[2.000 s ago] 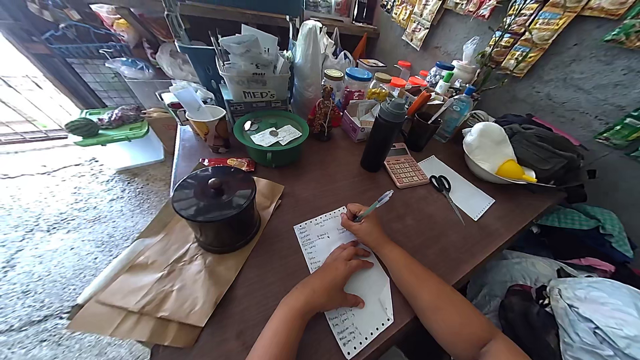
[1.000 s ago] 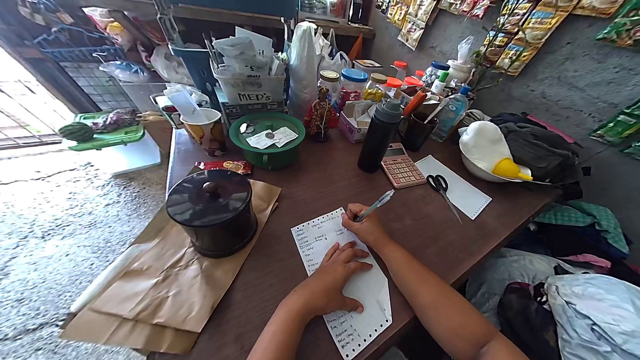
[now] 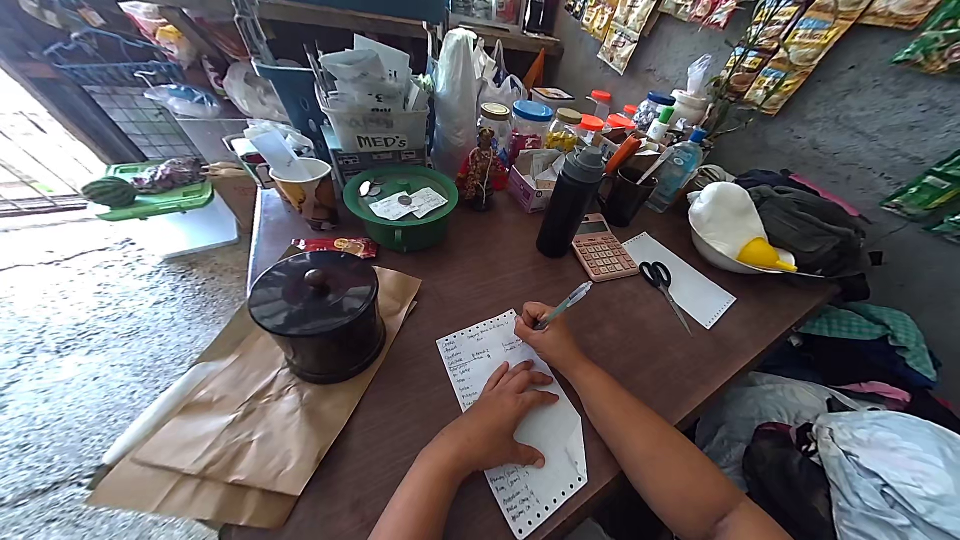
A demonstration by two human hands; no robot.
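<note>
A sheet of paper with punched edges, bearing handwriting, lies on the brown table. My left hand rests flat on its middle with the fingers spread. My right hand grips a pen at the sheet's upper right edge; the pen's tip is hidden by the fingers. Beyond that hand lie a pink calculator and black-handled scissors, the scissors partly on a second white sheet. A dark bottle stands upright behind the calculator.
A dark lidded pot stands on brown paper at the left. Farther back are a green basin with paper slips and coins, a paper cup, lidded jars and a figurine. A white bowl sits at the right edge.
</note>
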